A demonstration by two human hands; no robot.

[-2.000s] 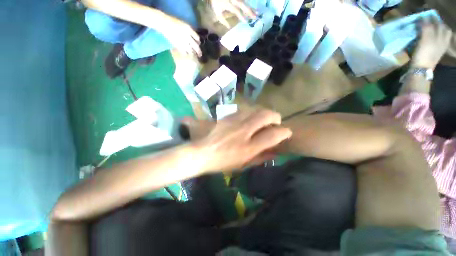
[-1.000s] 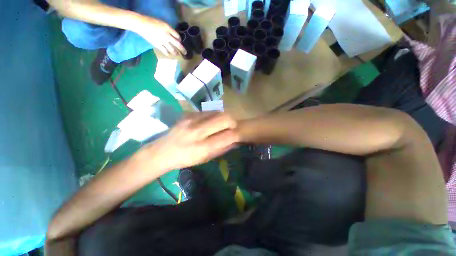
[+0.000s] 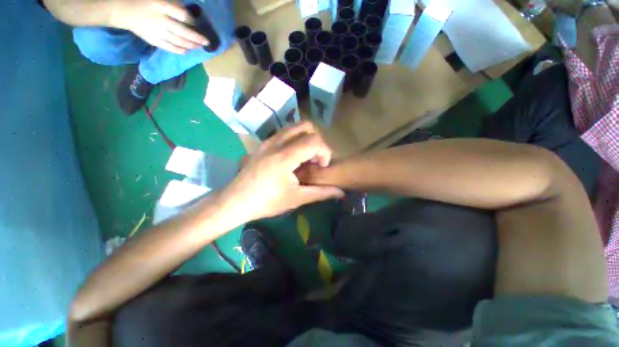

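Note:
My left hand is in the middle, back up, its curled fingers and thumb apart over my right hand. My right hand is mostly hidden beneath it. An open carton, grey and blurred, lies just left of my hands, with white flaps spread at its left end. Its end near my hands is covered, so its hold is unclear. White closed cartons stand upright beyond my hands, beside a cluster of black tubes.
Brown cardboard lies under the tubes and boxes. A large white sheet lies to its right. Across at upper left, another person's hand holds a black tube. A checked sleeve is at right. A blue sheet hangs left.
My hands have moved left since the oldest frame, and my left fingers and thumb have spread. The carton's flaps have shifted. The other person's hand has lifted a tube away from the cluster.

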